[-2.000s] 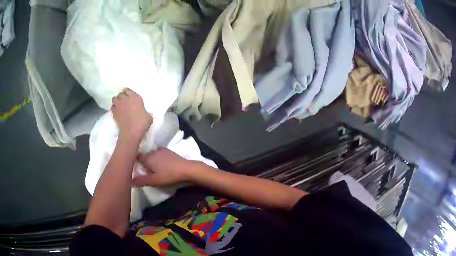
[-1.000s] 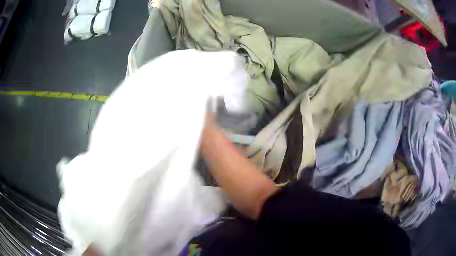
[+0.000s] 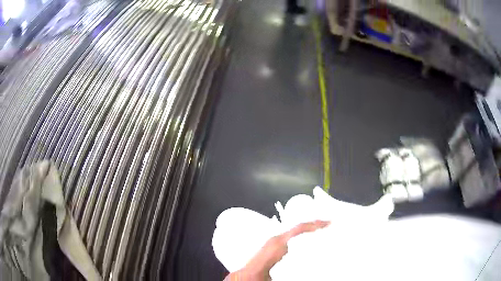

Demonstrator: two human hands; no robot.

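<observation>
A large, overexposed white fabric bundle [image 3: 351,247] fills the bottom centre and right, so its folds hardly show. My left hand [image 3: 269,252] comes in from the bottom edge and lies over the bundle's left part, fingers pointing right and holding it. Some white fabric bulges out left of the hand. My right hand is not in view; the bundle or the picture's edge hides it.
Long shiny metal bars [image 3: 126,121] run along the left, with olive-beige fabric [image 3: 27,219] and a dark strip at lower left. A yellow line [image 3: 324,121] crosses the floor. Strapped white bundles [image 3: 402,173] and a worktable [image 3: 406,33] stand right. A person's foot [image 3: 295,6] shows at the top.
The view has swung from the grey bin and hanging fabrics to the bars and aisle. The white bundle has been gathered up and carried along; my right hand has left the view.
</observation>
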